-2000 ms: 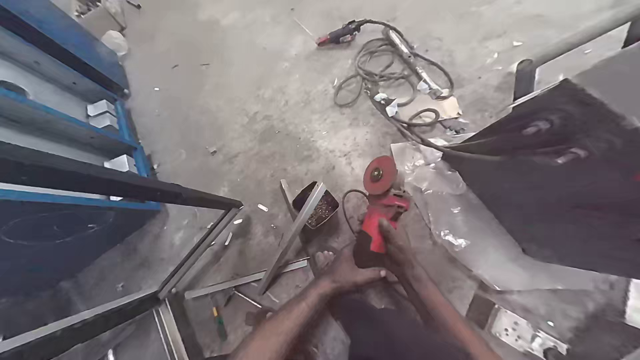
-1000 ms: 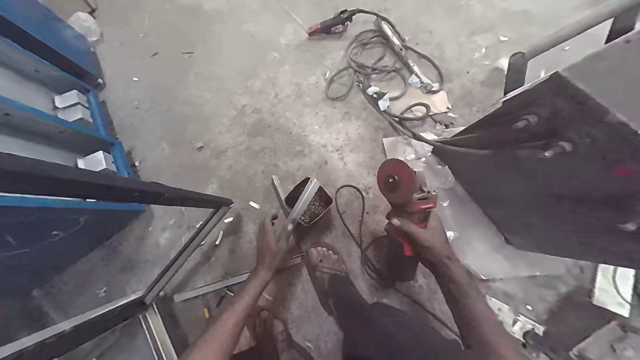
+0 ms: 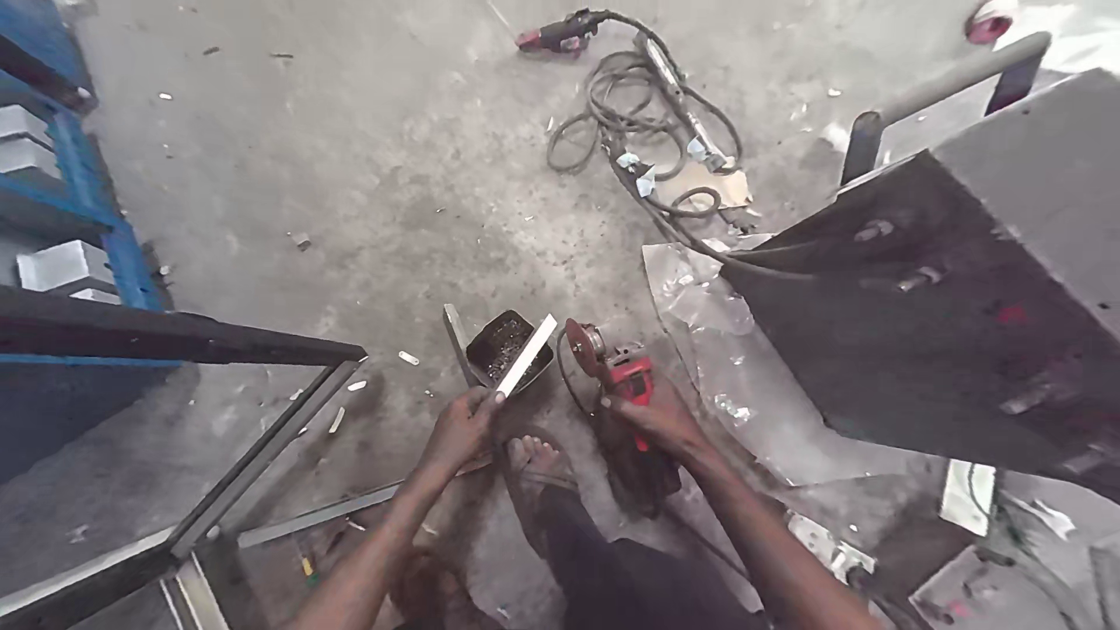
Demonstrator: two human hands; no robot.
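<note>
My left hand point(image 3: 464, 429) grips the near end of a flat metal strip point(image 3: 528, 354), which slants up and right over a black container point(image 3: 500, 339) with small dark bits in it. Another metal bar point(image 3: 457, 337) leans at the container's left side. My right hand point(image 3: 656, 420) is closed around the body of a red angle grinder point(image 3: 632, 378). The grinder's reddish disc point(image 3: 584, 347) faces left, just right of the strip's upper end and apart from it. Whether the disc is spinning I cannot tell.
A welding electrode holder point(image 3: 560, 35) and coiled cables point(image 3: 630, 105) lie on the floor ahead. At right stands a dark metal box point(image 3: 875, 306) beside plastic sheeting point(image 3: 709, 332). A black metal frame point(image 3: 262, 346) and blue shelving point(image 3: 87, 175) are at left. My foot point(image 3: 542, 464) is below the container.
Two seconds ago both hands were on the grinder. My left hand has let go, moved left and taken hold of the metal strip. The grinder remains in my right hand.
</note>
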